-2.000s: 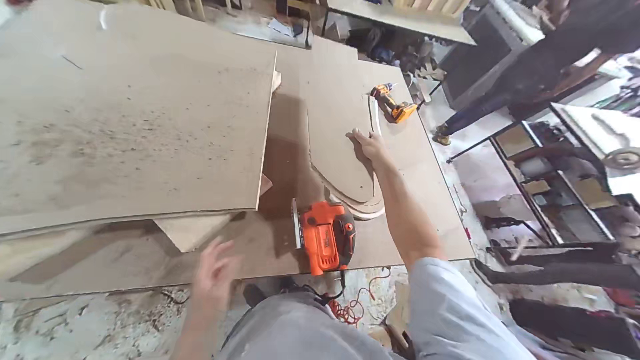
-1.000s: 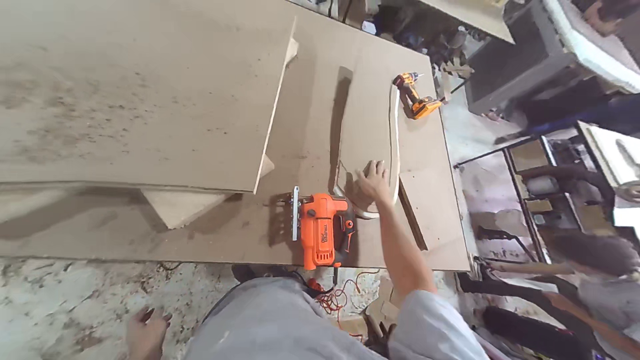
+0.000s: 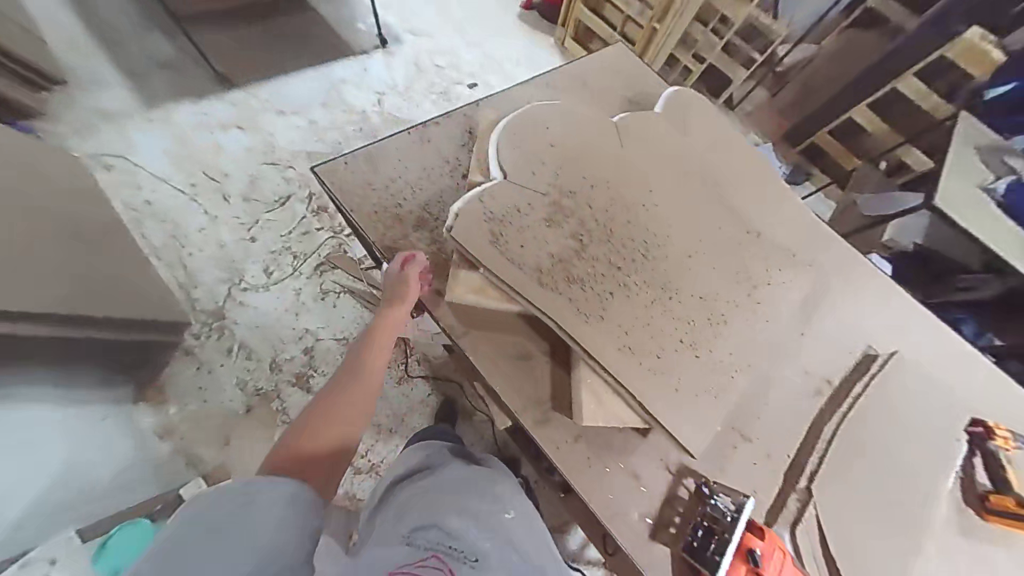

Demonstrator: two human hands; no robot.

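Note:
My left hand (image 3: 408,280) is at the near edge of the work table, its fingers curled; whether it grips something is hidden. Beside it, a large fiberboard panel (image 3: 680,232) with a scalloped edge and scattered sawdust rests on wooden blocks (image 3: 604,396). An orange jigsaw (image 3: 752,540) lies on its side at the bottom right, its metal base plate turned toward the panel. Farther right is a yellow and black cordless drill (image 3: 1000,472), beside cut board pieces (image 3: 904,464). My right hand is out of view.
The floor (image 3: 264,192) to the left is littered with shavings and offcuts, and a dark cable (image 3: 448,380) runs beside the table. Another board-topped surface (image 3: 72,232) stands at the left. Wooden frames (image 3: 696,32) stand behind the table; a teal round object (image 3: 124,546) is at bottom left.
The view has swung left, bringing the scalloped end of the panel into sight. My left hand has moved to the table's edge. My right hand, on the cut boards before, has left the view.

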